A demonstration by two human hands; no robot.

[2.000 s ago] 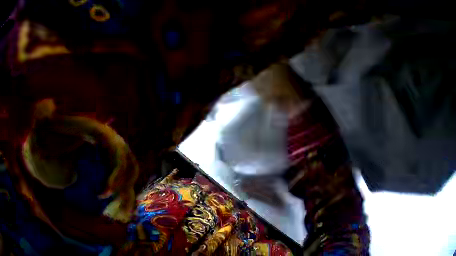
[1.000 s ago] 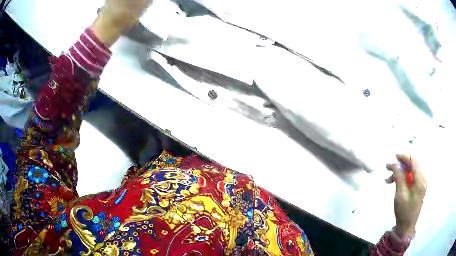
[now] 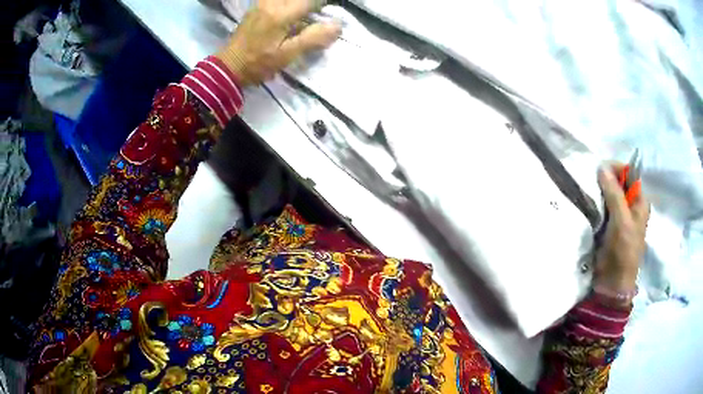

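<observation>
A pale, overexposed garment point(image 3: 478, 177) lies on the white table in front of me, with dark folds across it. A dark round button point(image 3: 319, 128) shows on its near left part. My left hand point(image 3: 277, 38) lies on the cloth at the upper left, thumb spread; whether its fingers pinch the cloth is hidden. My right hand point(image 3: 623, 231) is at the garment's right edge. It holds the orange-red thread snips point(image 3: 632, 181) with the blades pointing up and away. Its fingers partly cover the cloth edge, so a grip on it is unclear.
The table's near edge point(image 3: 348, 222) runs diagonally past my body. Beyond it on the left are a blue crate point(image 3: 73, 146) and heaped grey-white cloth point(image 3: 62, 77) at floor level. More pale cloth point(image 3: 617, 69) lies at the upper right.
The view has swung from a dark, blurred scene to the table. Since one second ago, my right hand has moved up to the garment's edge, and a cloth panel now spreads towards it.
</observation>
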